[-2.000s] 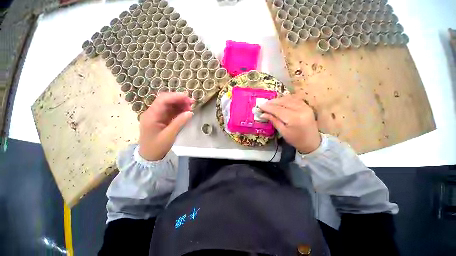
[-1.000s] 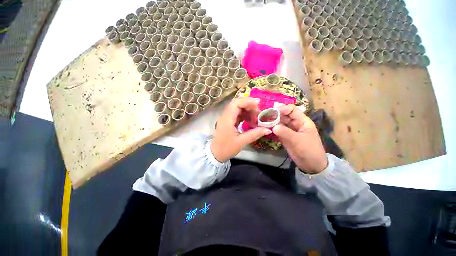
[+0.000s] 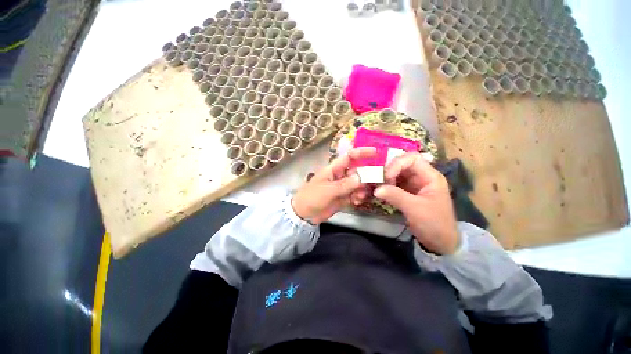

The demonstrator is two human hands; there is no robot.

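My left hand (image 3: 328, 188) and my right hand (image 3: 422, 197) meet in front of me. Their fingertips hold a small pale ring (image 3: 371, 174) between them, seen from its side. It is above the near part of the pink box (image 3: 370, 140), which my hands partly cover. A white pad (image 3: 394, 155) shows on the box behind my right fingers. The box lies on a speckled yellow and black round stand (image 3: 413, 127). Another ring (image 3: 387, 116) stands at the far edge of the stand.
The left board (image 3: 156, 148) and the right board (image 3: 533, 159) carry many standing rings at their far parts. A pink lid (image 3: 372, 88) lies beyond the stand. A dark cloth (image 3: 459, 183) lies right of it. A few rings (image 3: 361, 8) stand at the far edge.
Two seconds ago my hands were apart, the right at the white pad; they came together around a ring. Since one second ago, the ring has turned from open end to side. The view has shifted.
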